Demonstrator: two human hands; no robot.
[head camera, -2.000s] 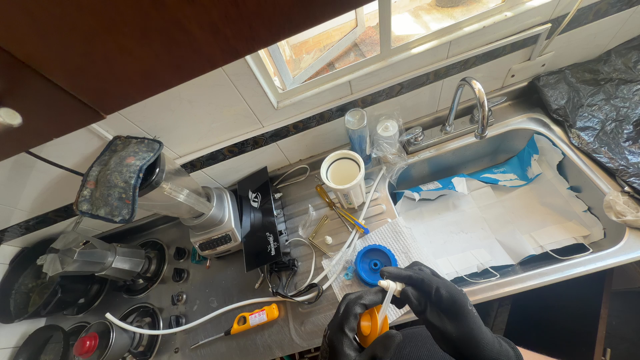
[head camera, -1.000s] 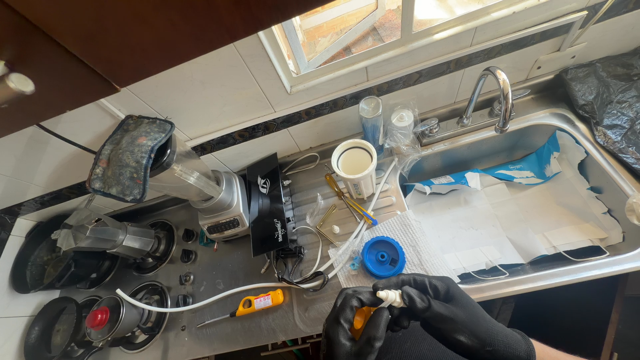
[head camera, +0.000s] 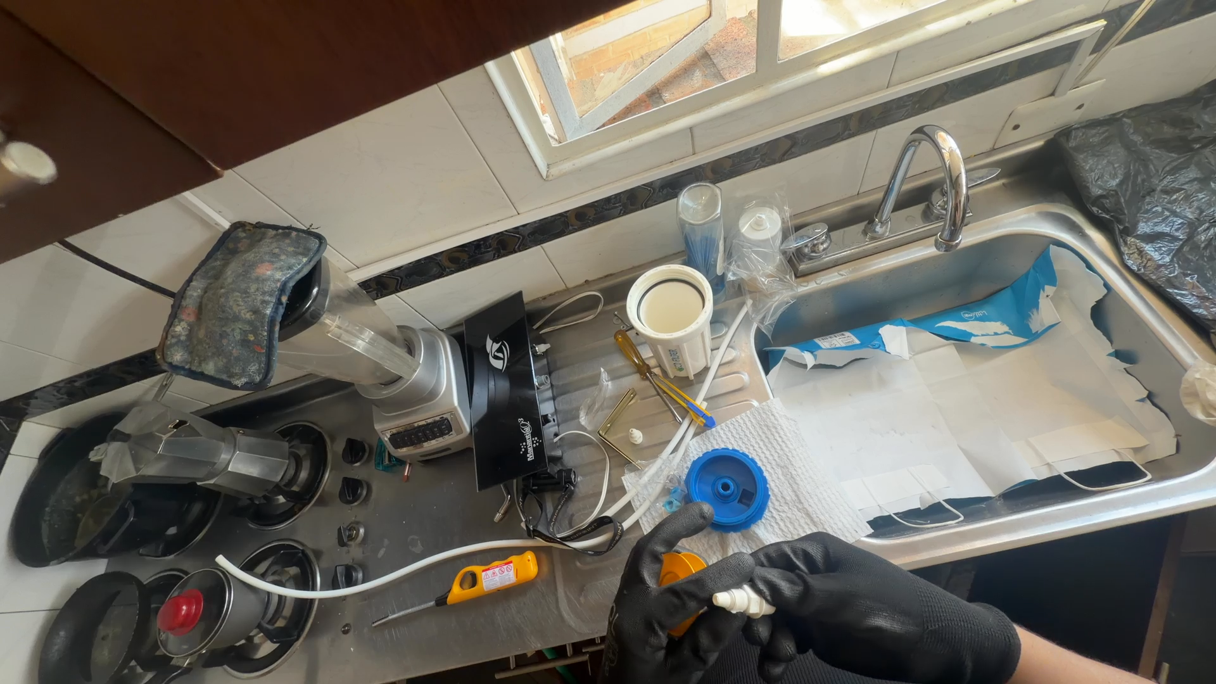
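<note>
Both my hands wear black gloves at the bottom of the view. My left hand (head camera: 665, 598) holds a roll of tape in an orange case (head camera: 680, 579). Between the fingertips of my right hand (head camera: 845, 603) is a small white threaded plastic fitting (head camera: 743, 600), which the left fingers also touch or nearly touch. Just above the hands, a blue ribbed filter housing cap (head camera: 728, 489) lies on a white paper towel (head camera: 807, 465). The white filter housing (head camera: 671, 318) stands open end up behind it, with screwdrivers (head camera: 655, 375) beside it.
A sink (head camera: 1178, 484) lined with a torn paper bag (head camera: 912, 408) lies right, under a chrome faucet (head camera: 936, 180). White tubing (head camera: 399, 573) crosses the steel counter above an orange lighter (head camera: 494, 576). A black control unit (head camera: 503, 389), blender (head camera: 418, 399) and stove burners (head camera: 285, 475) are left.
The strip of white tape seen hanging between my hands two seconds ago no longer shows. The fitting now points to the left between my fingertips.
</note>
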